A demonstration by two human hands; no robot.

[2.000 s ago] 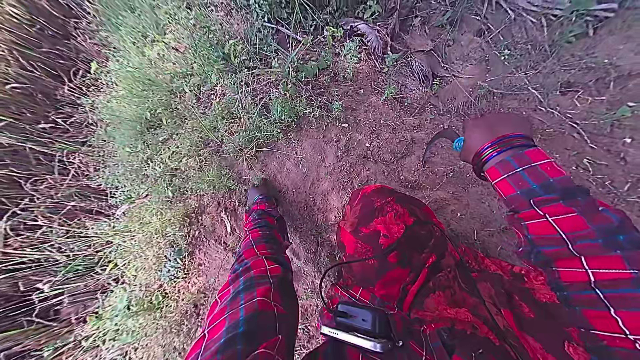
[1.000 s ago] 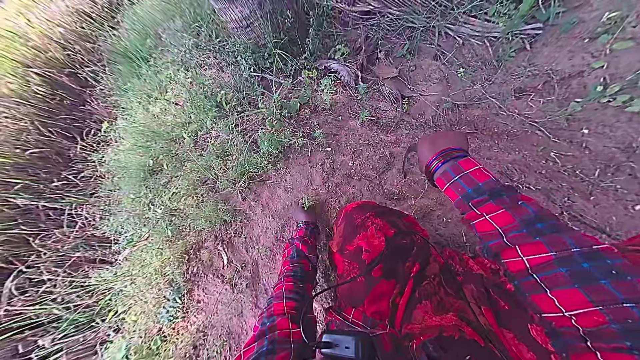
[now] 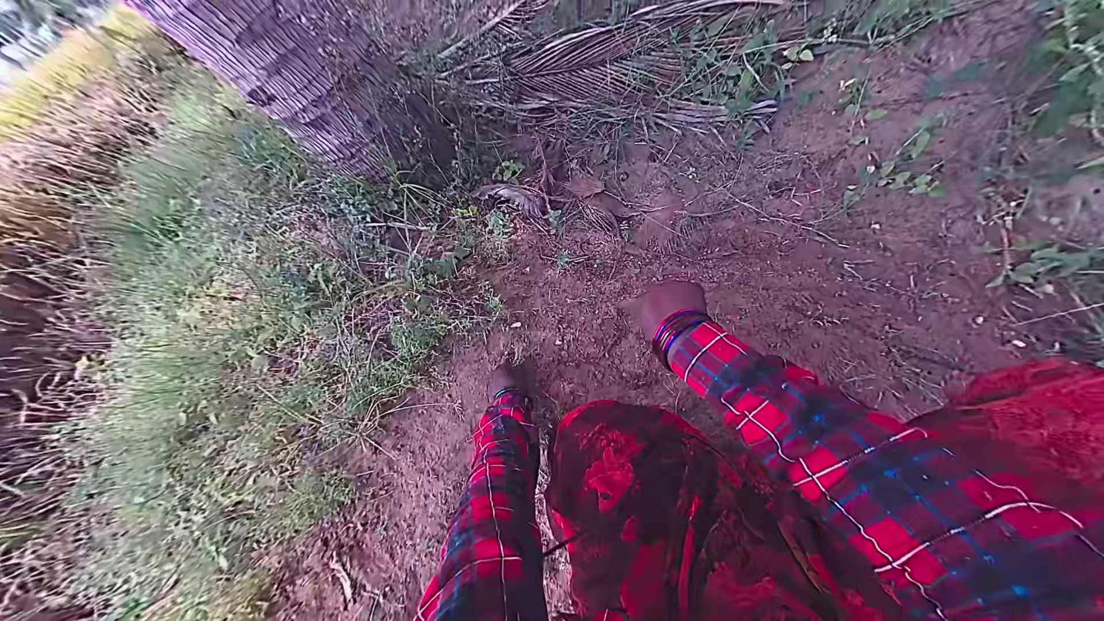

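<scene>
My right hand (image 3: 673, 306) is closed just above the bare soil, right of centre, with coloured bangles at its wrist. A blurred pale bit juts from its left side; the curved blade of the sickle seen in this hand earlier cannot be made out clearly now. Low over the soil, at the edge of the weeds (image 3: 418, 336), is my left hand (image 3: 511, 378). Its fingers are dark and blurred, so whether it holds anything does not show. Both arms wear red and blue checked sleeves, with a red patterned cloth (image 3: 630, 483) over my lap between them.
A thick, rough palm trunk (image 3: 302, 78) rises at the upper left. Dry palm fronds (image 3: 604, 60) lie beyond my hands. Tall grass (image 3: 172, 276) lines the left side, and leafy plants (image 3: 1052, 259) grow on the right. Dry leaves and twigs are scattered over the reddish soil.
My right hand has moved left, closer to my left hand. The sickle blade, plain at first, has become hard to see. The view has swung forward, bringing in the trunk.
</scene>
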